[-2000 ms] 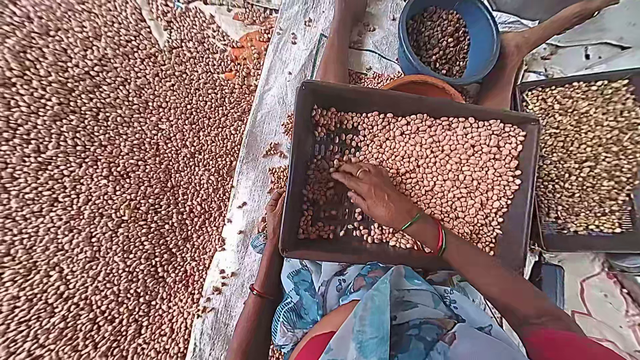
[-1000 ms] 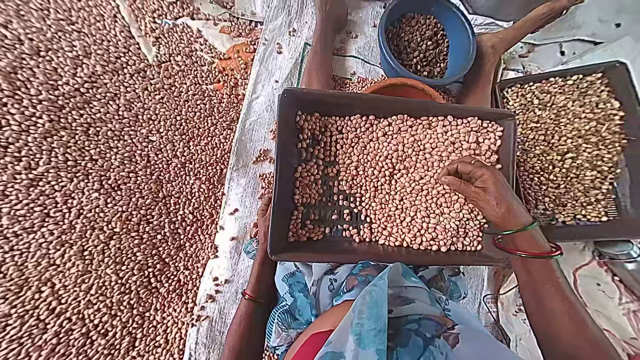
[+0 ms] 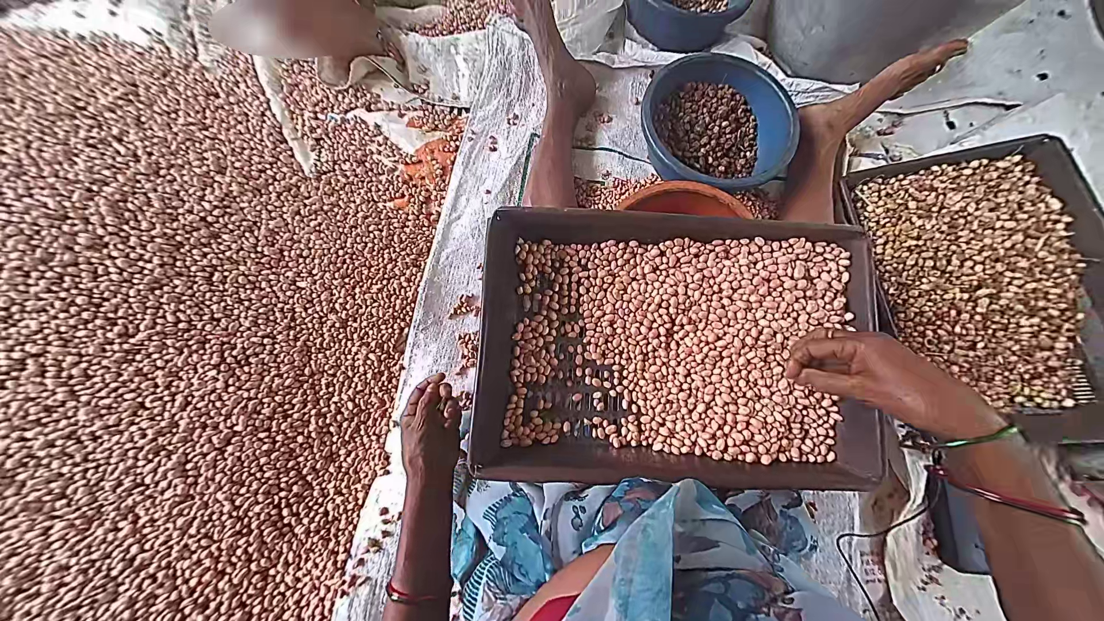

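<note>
A dark rectangular tray (image 3: 677, 473) with a slotted bottom rests across my lap. Pale pinkish-brown nuts or seeds (image 3: 707, 336) cover most of it, and the slots show at its left side. Above the tray's right part is my right hand (image 3: 854, 371), its thumb and fingertips drawn together; whether something small is pinched between them cannot be told. My left hand (image 3: 431, 418) is off the tray's left edge, fingers curled upward, with nothing plainly visible in it.
A large heap of the same nuts or seeds (image 3: 198, 328) spreads on the left. Beyond the tray are an orange bowl (image 3: 686, 200) and a blue tub (image 3: 780, 129) of darker pieces, between my legs. A second dark tray (image 3: 1056, 172) of yellowish-brown pieces lies at the right. Another person's blurred part shows at top left.
My left hand has come away from the tray's left edge. My right hand has moved from the tray's left part to its right side. Fewer slots are bare than two seconds ago.
</note>
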